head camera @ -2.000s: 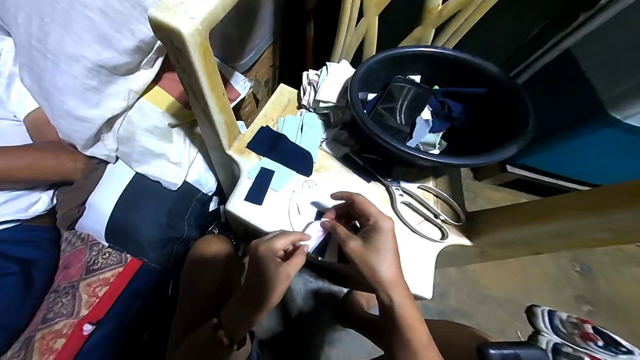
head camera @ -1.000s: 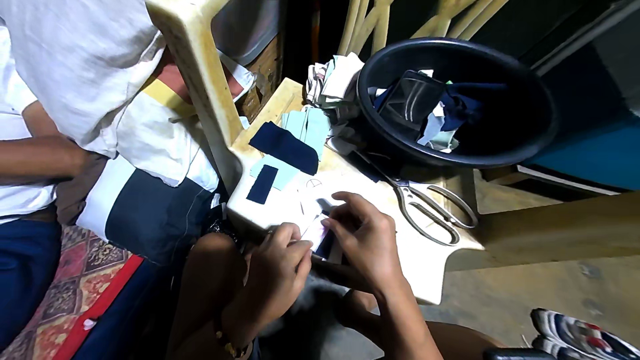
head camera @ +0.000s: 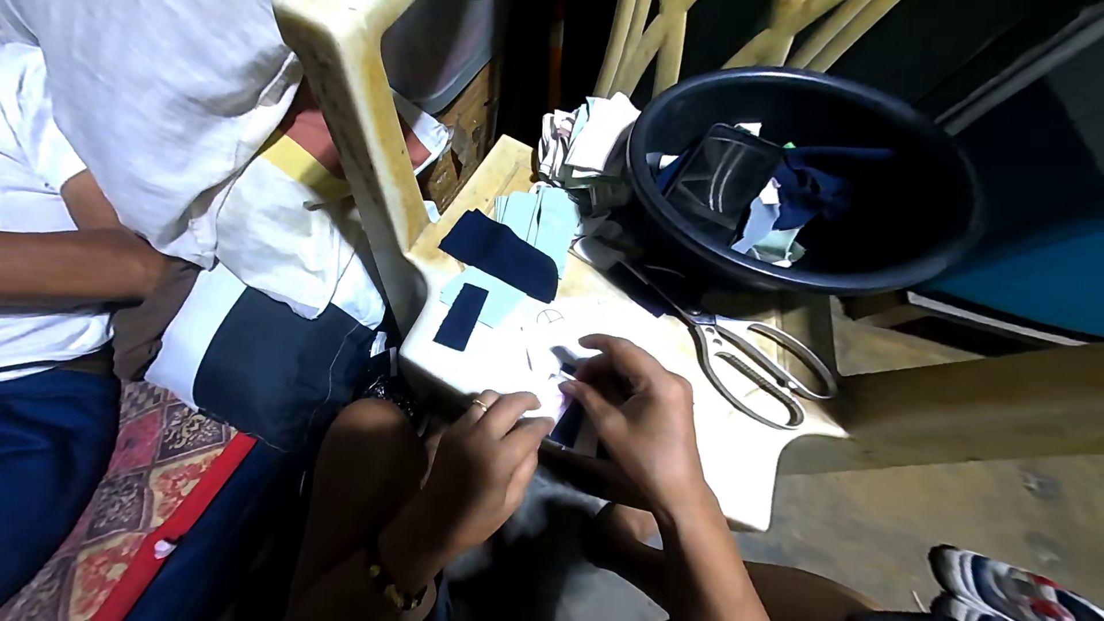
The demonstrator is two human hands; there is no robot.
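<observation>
My right hand pinches a small white piece, which looks like cloth or paper, between thumb and fingertips at the front edge of a cream plastic chair seat. My left hand, with a ring on one finger, lies against the same piece; its fingertips are partly hidden. Dark and pale strips lie under my right hand. Left of my hands are a small navy fabric rectangle and a larger navy piece on light-blue cloth pieces. Metal scissors rest to the right, their handles towards the front.
A black plastic basin holding fabric scraps and a dark pouch-like item stands at the back right. Folded cloths are stacked beside it. The chair's armrest post rises at left. Another person's arm is at far left; a striped shoe is at lower right.
My left hand has shifted from pinching beside my right fingertips to lying flatter over the chair edge. My right hand remains at the white piece.
</observation>
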